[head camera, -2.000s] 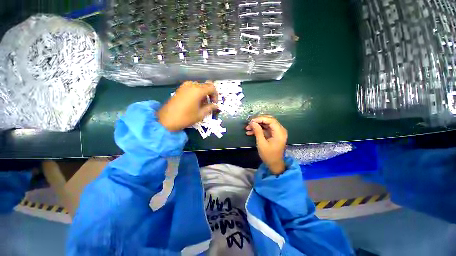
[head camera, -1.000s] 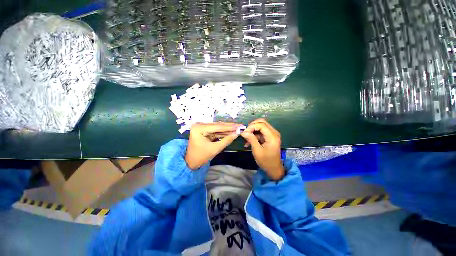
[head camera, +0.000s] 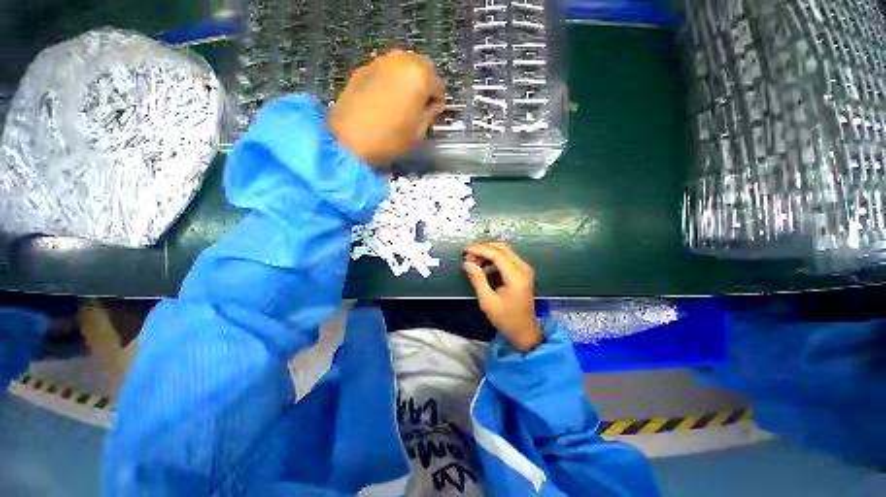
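My left hand is over the front of the clear parts tray, its fingers at the rows of small metal parts; it is blurred and its fingertips are partly hidden. My right hand is near the bench's front edge, with thumb and forefinger close together. Whether either hand holds a small part cannot be told. The pile of white pieces lies on the green bench between the tray and my right hand, partly covered by my left sleeve.
A round clear bag of white pieces lies at the left. Stacked clear trays stand at the right. A blue bin with a glittering grey mass is below the bench edge. The green bench spans the view. Blue sleeves show at both sides.
One second ago both hands met in front of the pile with a white piece between them. My left hand has moved up and forward to the tray; my right hand has stayed near the edge.
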